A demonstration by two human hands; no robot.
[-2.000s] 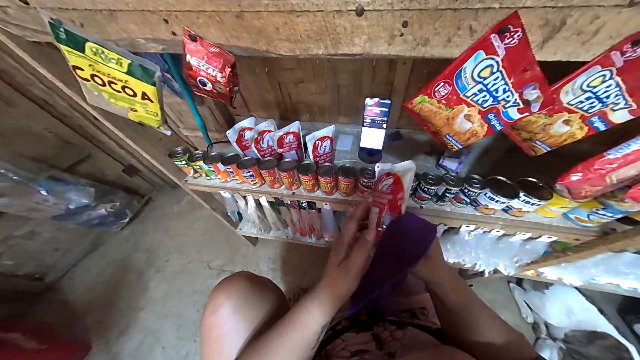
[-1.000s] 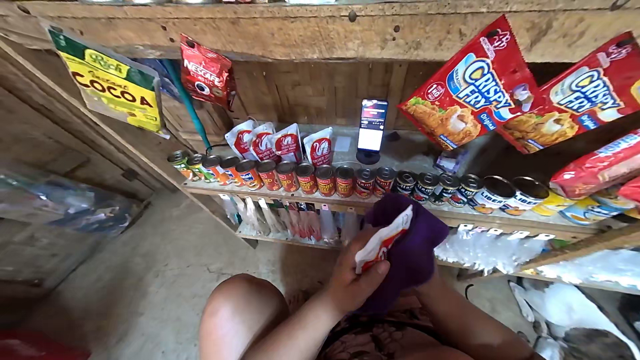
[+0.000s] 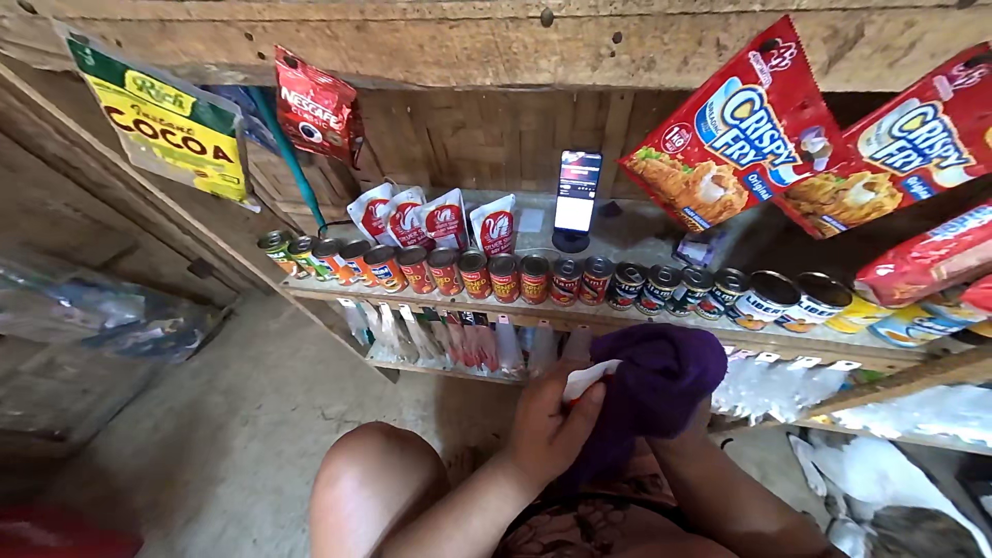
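Note:
My left hand [image 3: 554, 422] grips a white and red pouch [image 3: 590, 377], thumb across its face. A purple cloth [image 3: 659, 372] covers the pouch's right part and hangs down between my forearms. Under the cloth is my right hand [image 3: 697, 422], mostly hidden, holding the cloth against the pouch. Beyond them, a row of food cans [image 3: 504, 279] lines the shelf's front edge. Behind the cans stand several similar white and red pouches [image 3: 493, 225], and a lit smartphone [image 3: 577, 194] stands upright on a dark base.
Cocoa [image 3: 163, 124], coffee [image 3: 314, 108] and breading mix packs [image 3: 736, 132] hang from the upper wooden beam. Small plastic bags hang below the can shelf [image 3: 457, 304]. A white and dark animal [image 3: 883, 480] lies on the floor at the lower right.
The pouch, upright with its front showing two seconds ago, has been lowered and tilted. The purple cloth has come up around it and now hides most of it.

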